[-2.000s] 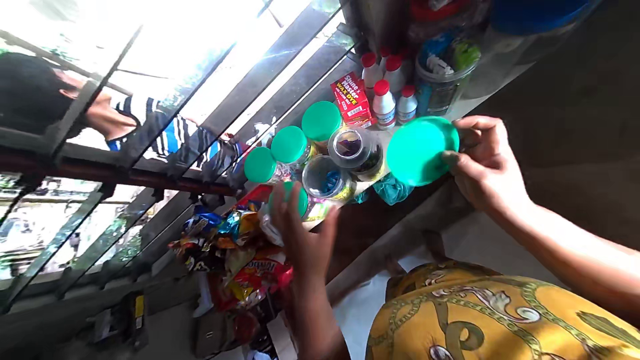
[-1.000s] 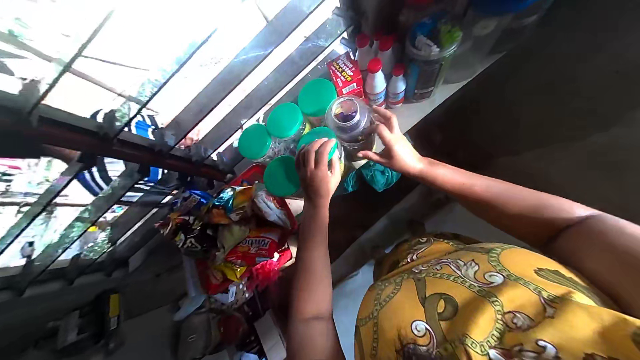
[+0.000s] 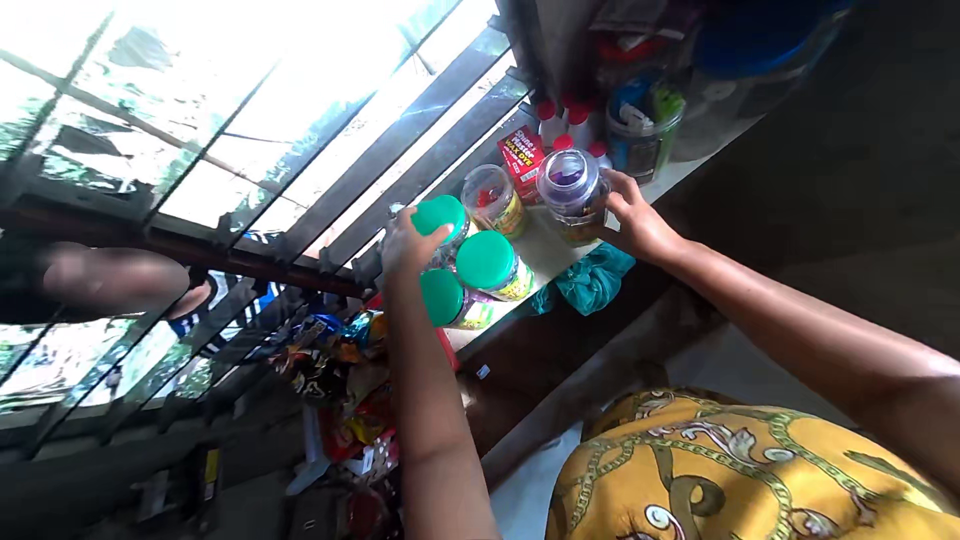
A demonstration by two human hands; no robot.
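My left hand (image 3: 411, 241) is at a green-lidded plastic jar (image 3: 441, 217) near the window; its fingers touch the lid's edge. Beside that jar stand two more green-lidded jars, one in the middle (image 3: 486, 259) and one nearer me (image 3: 442, 298). An open clear jar with red contents (image 3: 487, 196) stands behind them. My right hand (image 3: 628, 214) rests against the side of another open clear jar (image 3: 568, 180) with purple contents; whether its fingers grip the jar is hard to tell.
A red wax dye box (image 3: 523, 161), red-capped white bottles (image 3: 551, 124) and a tub of small items (image 3: 645, 135) stand behind the jars. A teal plastic bag (image 3: 596, 277) hangs at the shelf edge. Shiny snack packets (image 3: 360, 382) lie left. A person (image 3: 195, 296) is outside the window bars.
An open jar with red contents now shows where green-lidded jars stood. My left hand has moved toward the window side. My right hand, holding a green lid two seconds ago, is now at the open jar.
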